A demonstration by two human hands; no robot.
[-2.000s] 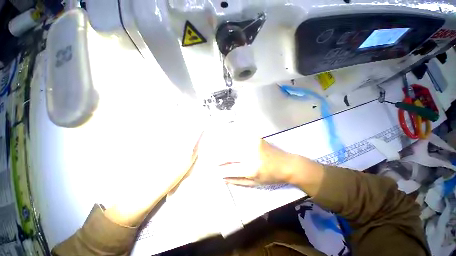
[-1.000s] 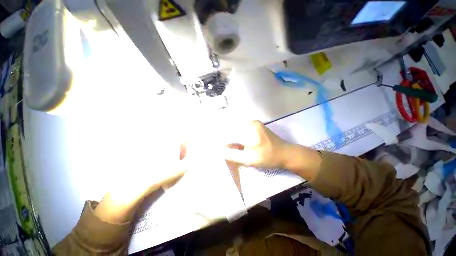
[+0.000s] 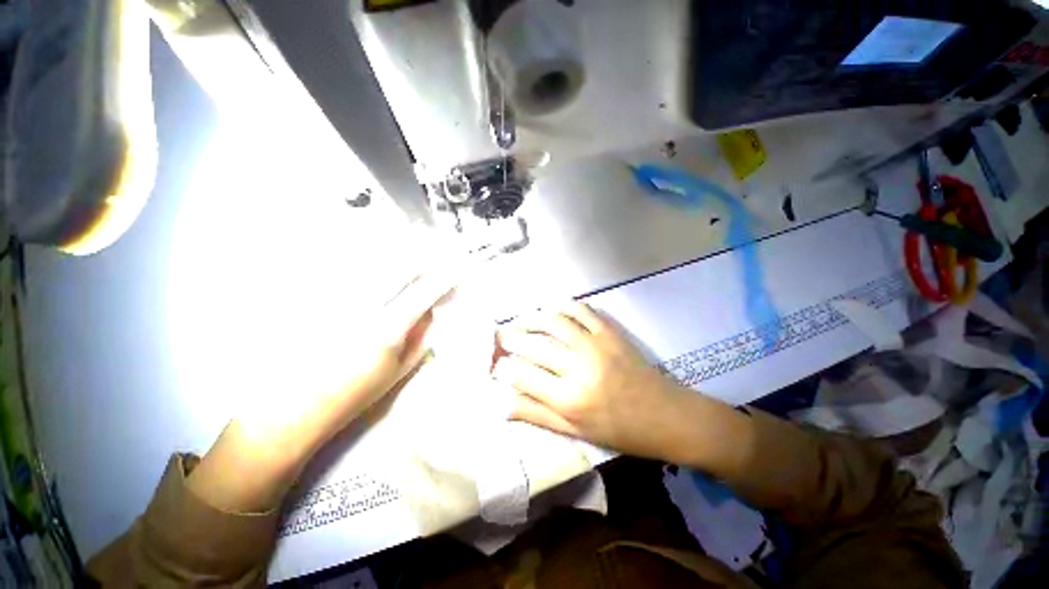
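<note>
Pale fabric pieces [image 3: 503, 489] lie between my hands and hang over the table's front edge; their upper part is washed out by the lamp. The presser foot [image 3: 495, 198] of the white sewing machine [image 3: 644, 69] is just beyond my hands. My left hand [image 3: 345, 357] lies on the fabric's left side, its fingers partly lost in glare. My right hand [image 3: 587, 374] is on the fabric's right side with curled fingers, gripping its edge near the front of the needle area.
A blue strip [image 3: 748, 270] lies right of the needle area. Scissors with red and orange handles [image 3: 943, 259] lie at the right end, a dark green tool [image 3: 961, 238] across them. Cut pieces [image 3: 920, 397] are piled at right. A white lamp [image 3: 81, 127] stands at upper left.
The fabric's lower end now spreads wider and hangs over the edge. My right hand's fingers have curled more on the fabric, and my left hand has shifted slightly left. The view has also shifted.
</note>
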